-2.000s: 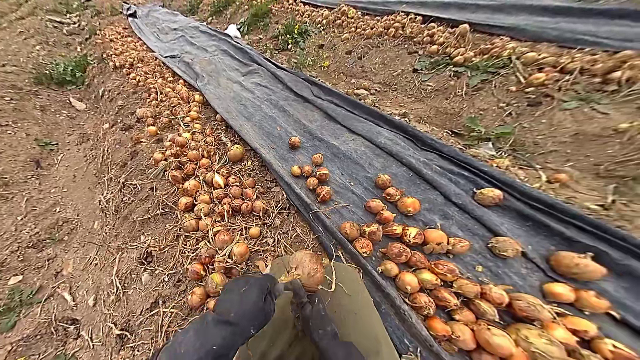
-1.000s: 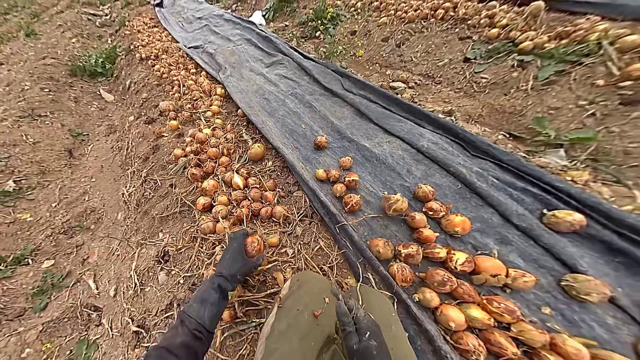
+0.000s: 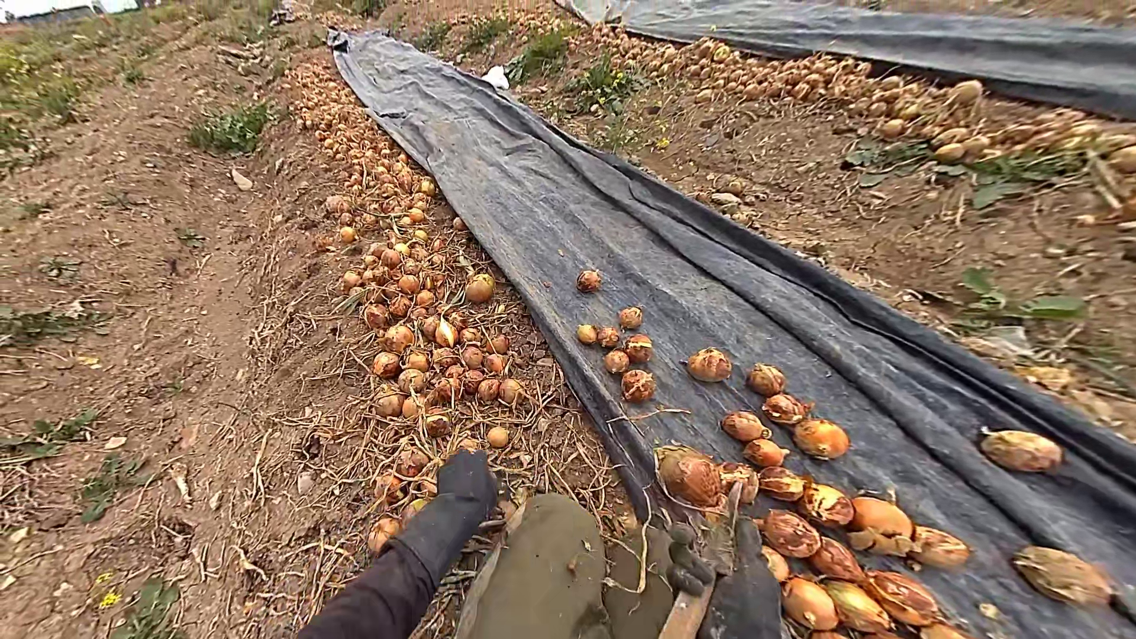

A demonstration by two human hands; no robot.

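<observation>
My left hand, in a dark glove, reaches down to the onions lying on the soil beside my knee; its fingertips are hidden, so its hold is unclear. At the bottom right my right hand, gloved too, is closed around a tool with a light wooden handle, perhaps a knife or shears. A large onion is just above that hand, at the near edge of the dark fabric sheet. More onions lie grouped on the sheet to the right of the hand.
The long sheet runs away up the field beside the row of onions. Bare soil with weeds is on the left. A second onion row and another dark sheet lie at the upper right. My knee is between my hands.
The small onion seen at my left hand a second ago is no longer visible there. A large onion now shows by my right hand. The view has tilted up.
</observation>
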